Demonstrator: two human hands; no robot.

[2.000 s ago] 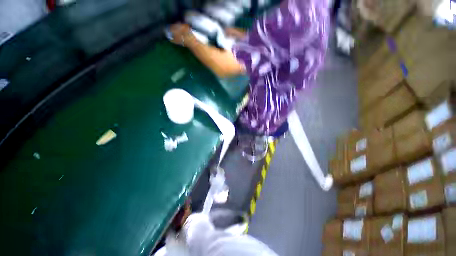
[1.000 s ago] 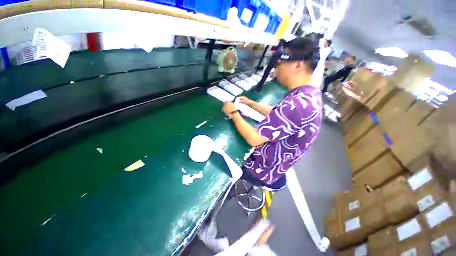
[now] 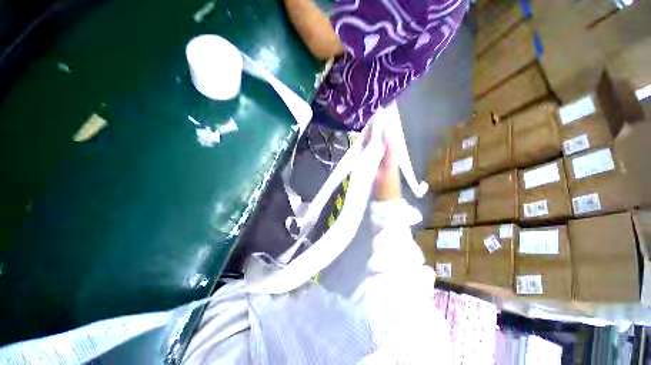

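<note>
A long white label strip (image 3: pixel 332 249) runs from the lower left edge of the picture over the worktop rim and my lap, then curves up to my right hand (image 3: pixel 387 171). My right hand, below a white sleeve, is stretched forward beside the neighbouring worker and closed on the strip; its fingers are partly hidden by the strip. Small grey marks show on the strip's part at the lower left. My left hand is out of the picture.
A white roll (image 3: pixel 215 66) stands on the green worktop (image 3: pixel 107 221), its tail over the edge. White scraps (image 3: pixel 208 134) and a yellowish piece (image 3: pixel 91 127) lie nearby. A person in a purple patterned shirt (image 3: pixel 389 46) is ahead. Brown cartons (image 3: pixel 542 185) are stacked at right.
The view has tilted down. My right arm now reaches farther up in the picture, and a long length of strip now spans from the lower left to my right hand.
</note>
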